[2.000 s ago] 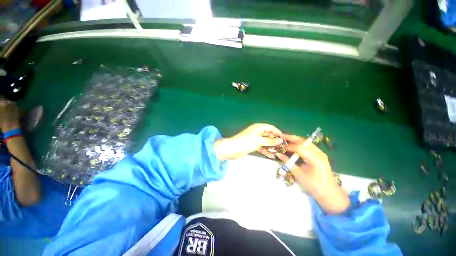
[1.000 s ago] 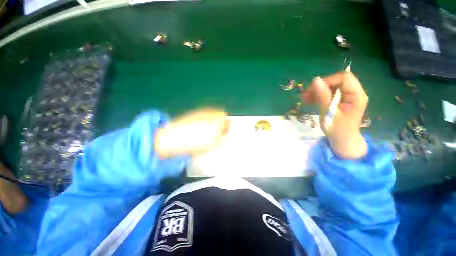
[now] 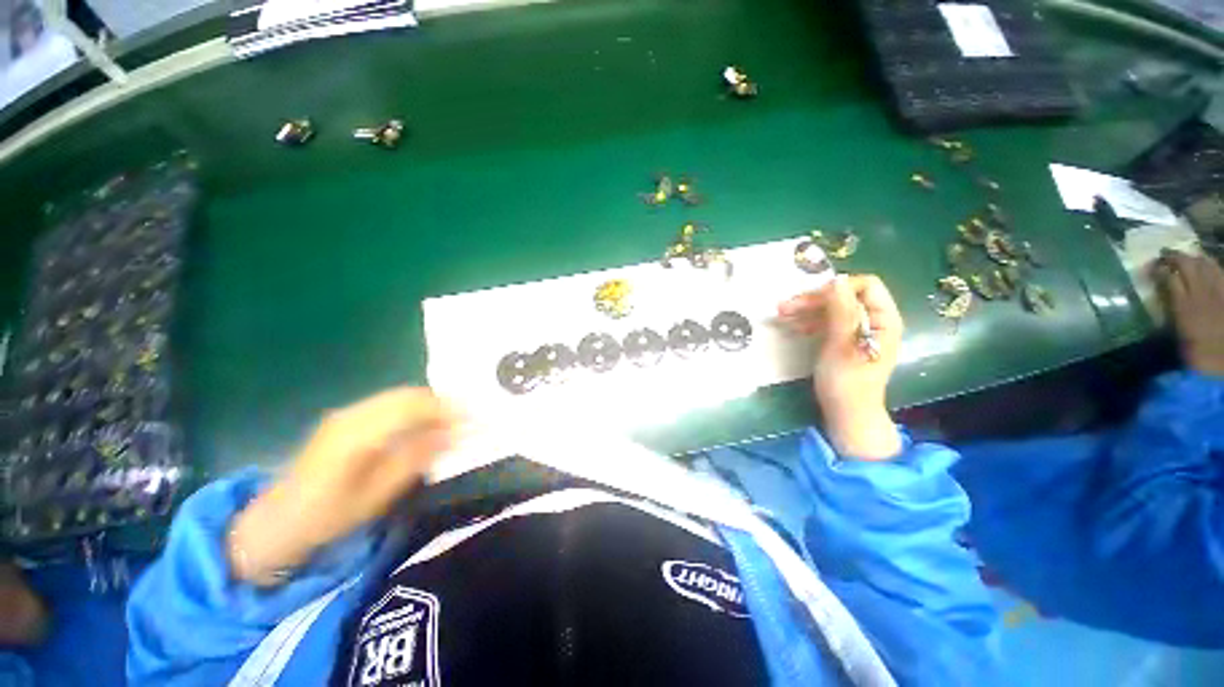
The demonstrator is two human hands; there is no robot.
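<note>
A white work sheet [image 3: 463,329] lies in front of me. A row of several round black discs [image 3: 600,352] lies on it, with a small cluster of gold parts [image 3: 614,297] above the row. My left hand [image 3: 356,463] is blurred at the sheet's left edge; I cannot tell whether it holds anything. My right hand [image 3: 855,342] is at the sheet's right end, fingers curled around a slim tool [image 3: 867,341], mostly hidden. A round module [image 3: 811,255] lies just above my right hand, at the sheet's corner.
A clear blister tray [image 3: 94,349] of parts is at left. Black stacked trays [image 3: 960,81] are at upper right. Curved flex pieces [image 3: 996,259] lie at right, others [image 3: 691,248] by the sheet's top edge. Modules [image 3: 737,82] sit farther back. Another person's hand [image 3: 1192,309] and blue sleeve are at far right.
My hands have moved apart from their earlier meeting point. The disc row now shows on the sheet. The view has shifted right, bringing another person's hand and sleeve in at right.
</note>
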